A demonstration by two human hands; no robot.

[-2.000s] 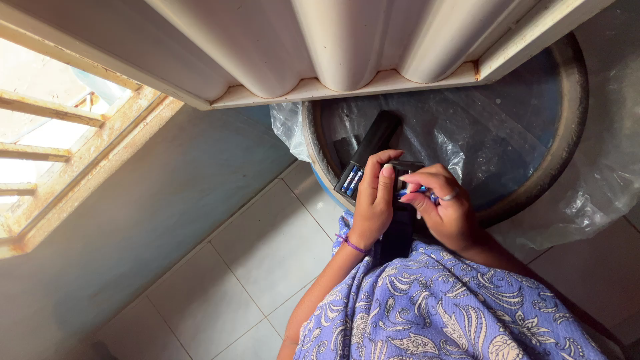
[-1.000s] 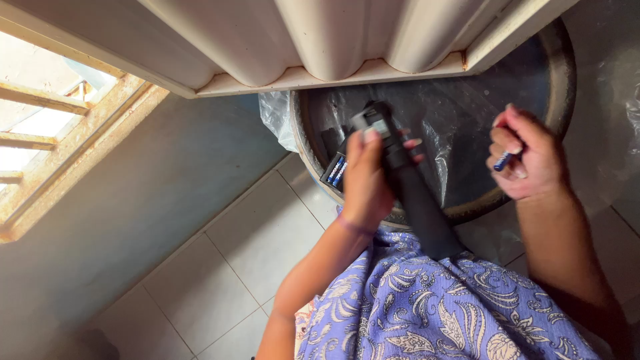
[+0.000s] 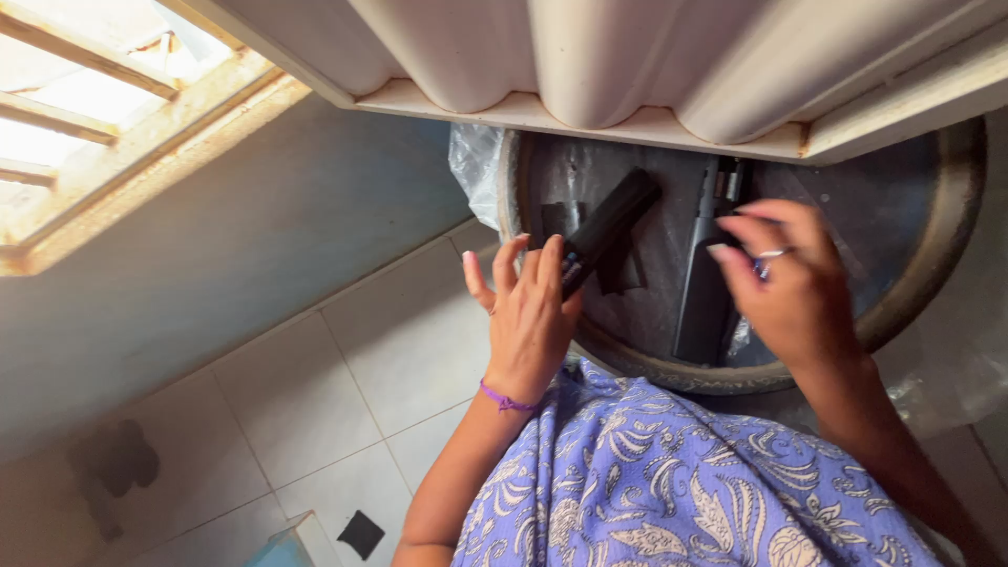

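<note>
On the round tabletop lie two dark handheld devices. My left hand (image 3: 531, 311) rests on the lower end of the left black device (image 3: 614, 216), where a bit of blue battery shows beside the fingers; whether it grips is unclear. A longer dark grey device (image 3: 705, 276) lies to the right, its upper end showing an uncovered compartment with something metallic inside. Over its right side is my right hand (image 3: 795, 283), blurred, wearing a ring, its fingers curled round a small blue battery (image 3: 761, 269). A flat dark piece (image 3: 626, 268) lies partly under the black device.
The round table's raised rim (image 3: 957, 228) circles the devices, with clear plastic sheeting (image 3: 476, 169) hanging at its left. A corrugated white panel (image 3: 598, 63) covers the far side. A barred window (image 3: 87, 118) is at upper left; a black scrap (image 3: 361, 535) lies on the floor tiles.
The long dark device, in my left hand one second ago, now lies on the table. My left hand has moved to the black device, and my right hand has come inward with the battery.
</note>
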